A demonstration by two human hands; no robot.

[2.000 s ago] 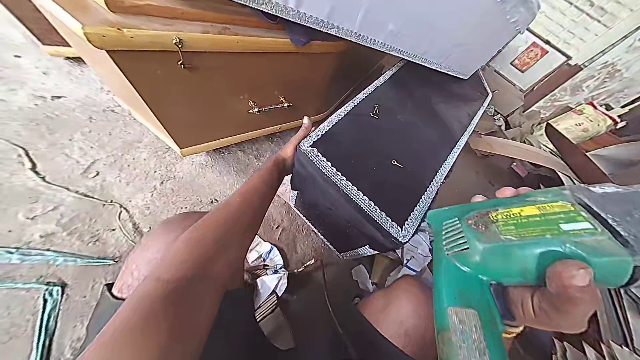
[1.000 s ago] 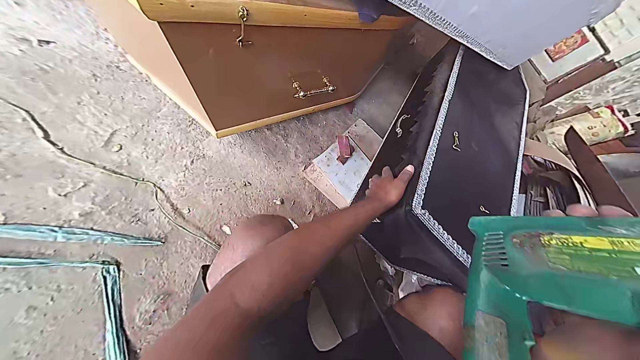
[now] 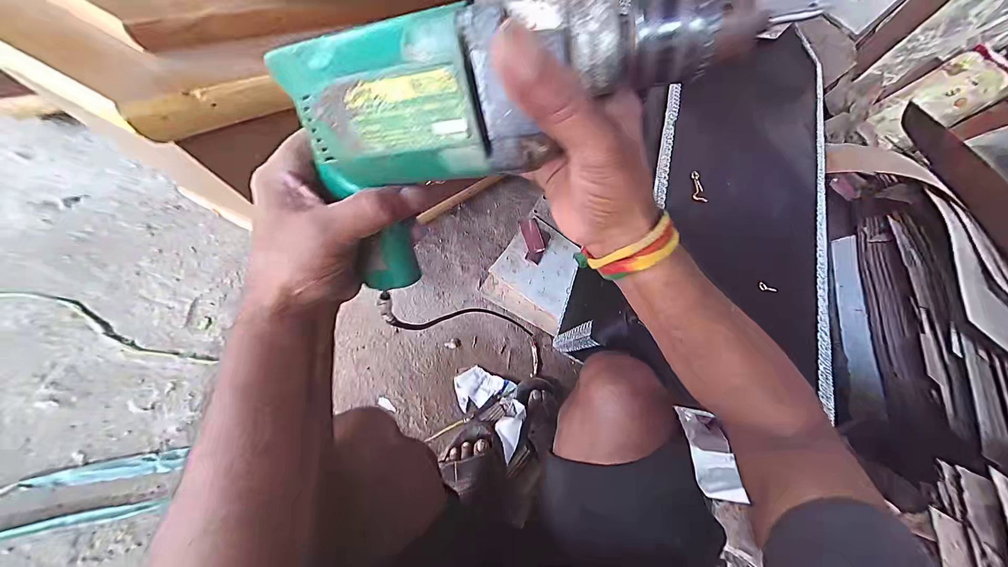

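A green corded power drill (image 3: 394, 118) lies across the top middle of the head view, its chuck (image 3: 669, 39) and bit to the right. My left hand (image 3: 315, 213) is wrapped round its handle. Around the grey front housing is my right hand (image 3: 583, 142), with coloured bands on the wrist. Below and behind the drill rests a black cloth-covered coffin panel (image 3: 740, 157) edged with silver braid. On it are a small brass hook (image 3: 697, 187) and a screw eye (image 3: 767, 287). Part of the panel is hidden by my right forearm.
A brown coffin with pale wooden trim (image 3: 205, 106) stands at the upper left. A whitish block (image 3: 531, 276) with a dark red piece on it sits on the floor. Split wood scraps (image 3: 898, 315) are stacked at right. A cable (image 3: 102, 327) and teal strips (image 3: 102, 468) cross the ground.
My left hand has left the edge of the black panel and now grips the drill handle. The drill has moved up and left, and my right hand now holds its front housing.
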